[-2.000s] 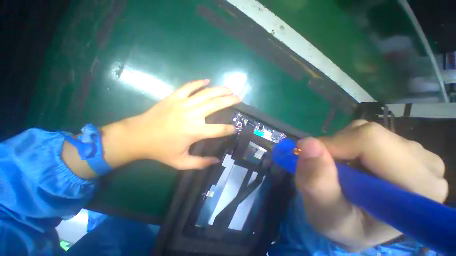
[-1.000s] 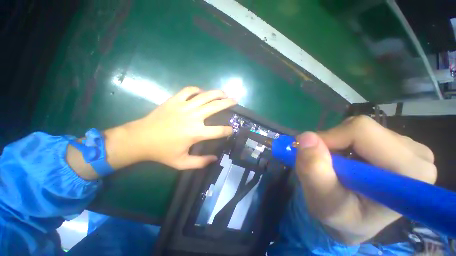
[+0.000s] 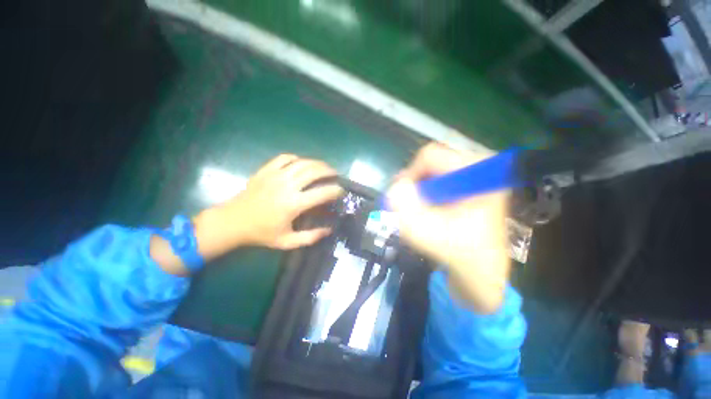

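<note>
The opened tablet-like device [image 3: 355,300] lies in its black foam tray [image 3: 282,331], with silvery panels and a dark diagonal strip. A narrow circuit board [image 3: 352,204] runs across its far end. My left hand [image 3: 284,204] rests on the far left edge of the tray, fingers spread, holding nothing; a blue strap is on the wrist. My right hand [image 3: 452,222] is blurred and holds the blue-handled soldering iron [image 3: 472,178] above the device's far right corner. The iron's tip cannot be made out.
A pale metal rail [image 3: 335,78] runs beyond the green mat [image 3: 242,117], with the green conveyor [image 3: 405,47] behind it. A small silvery square [image 3: 518,240] and a dark holder [image 3: 539,201] lie right of my hand. Another person's hand [image 3: 633,340] shows at lower right.
The view has shifted, showing more of the right side. My right hand has lifted and turned, and the iron's handle now points up and right. My left hand stays at the tray's edge.
</note>
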